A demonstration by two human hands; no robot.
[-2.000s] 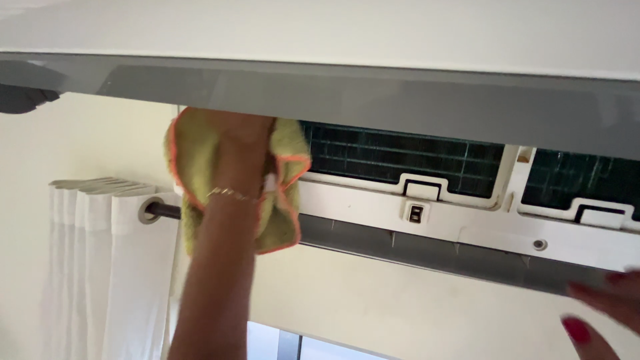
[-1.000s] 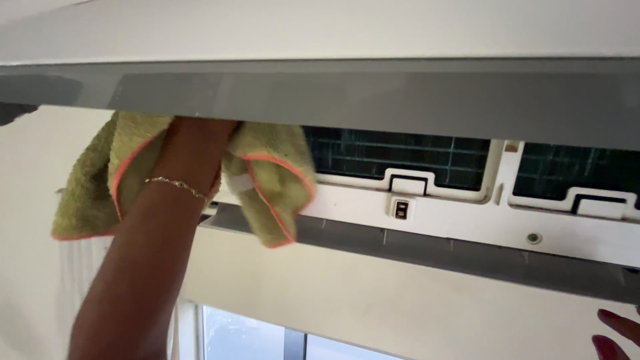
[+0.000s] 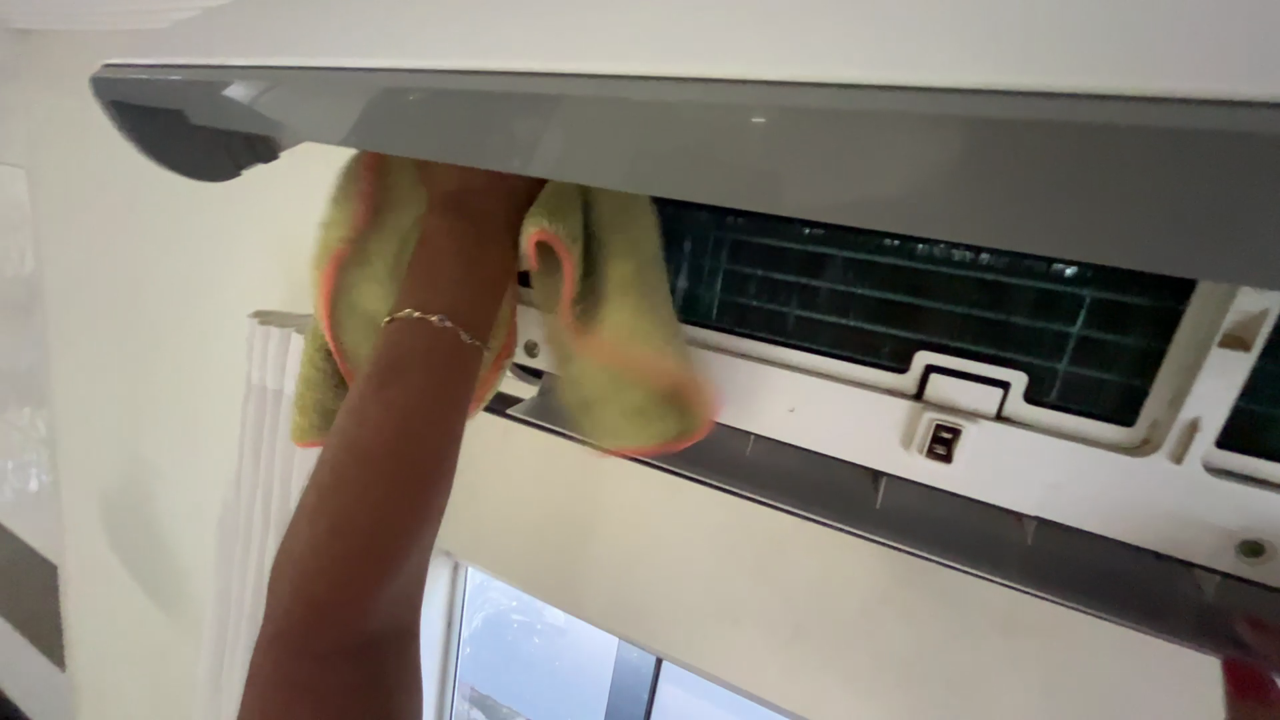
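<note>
My left hand point(image 3: 475, 195) reaches up behind the raised grey-edged front panel point(image 3: 700, 140) of a wall air conditioner, with a yellow-green cloth with orange edging point(image 3: 625, 370) bunched around it. The panel's edge hides my fingers. The cloth hangs on both sides of my wrist, which wears a thin chain bracelet point(image 3: 435, 322). To the right of the cloth lies a dark mesh filter point(image 3: 900, 300) in its white frame. Only blurred red-nailed fingertips of my right hand point(image 3: 1250, 675) show at the lower right edge, near the grey louver point(image 3: 880, 500); whether they touch it is unclear.
Below the unit is a window point(image 3: 540, 640). A white curtain point(image 3: 265, 400) hangs at the left, behind my forearm. The panel's dark end cap point(image 3: 185, 135) juts out at the upper left. A second filter point(image 3: 1255, 415) shows at the right edge.
The cloth, spread wide to the left of my wrist one second ago, now hangs more bunched. My left hand stays behind the panel. The view has shifted, showing the panel's left end.
</note>
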